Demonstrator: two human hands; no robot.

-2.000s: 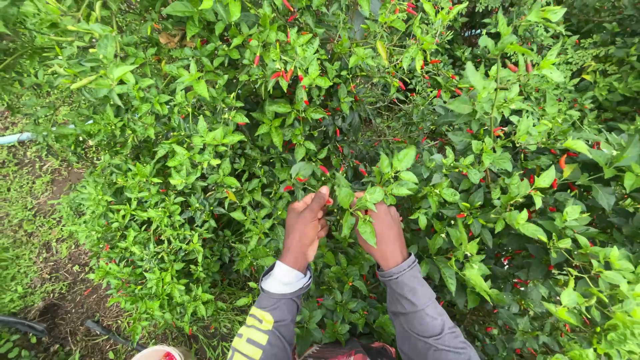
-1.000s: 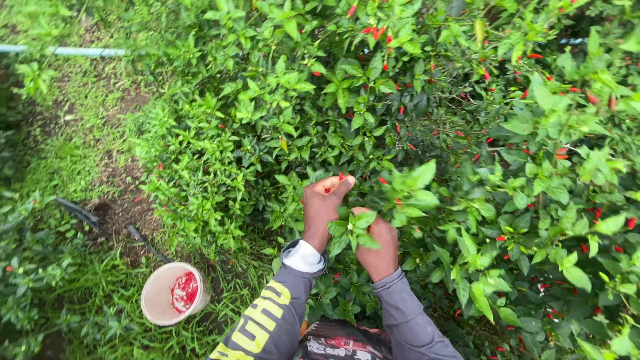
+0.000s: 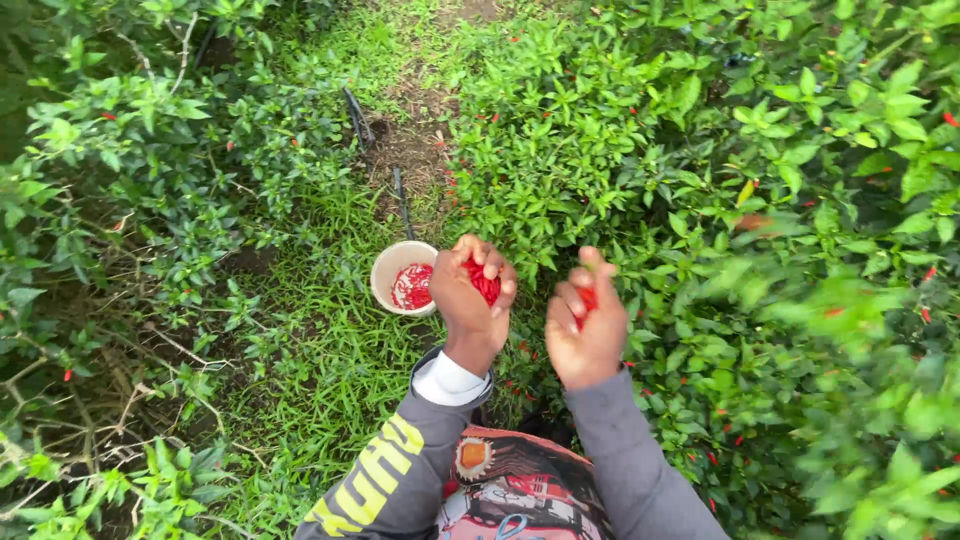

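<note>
Cupped around a bunch of small red chili peppers point(image 3: 484, 283), my left hand point(image 3: 471, 304) is at the centre of the view, beside the rim of a whitish bucket. My right hand point(image 3: 589, 319), to its right, is curled around several more red chilies point(image 3: 586, 304), partly hidden by its fingers. The bucket point(image 3: 384, 277) stands on the grass at the left of my left hand, with red chilies point(image 3: 412, 286) spread over its bottom. Chili plants point(image 3: 555, 165) with green leaves and scattered red fruit grow ahead and to the right.
More leafy plants point(image 3: 150, 172) and bare branches point(image 3: 187, 352) line the left side. A strip of grass point(image 3: 322, 375) and brown soil point(image 3: 412, 150) runs between the rows, with black pipe pieces point(image 3: 401, 199) on the ground beyond the bucket.
Both hands have come away from the chili plant, where they were among the leaves. The chilies in my left palm now show plainly. The view has turned left toward the bucket.
</note>
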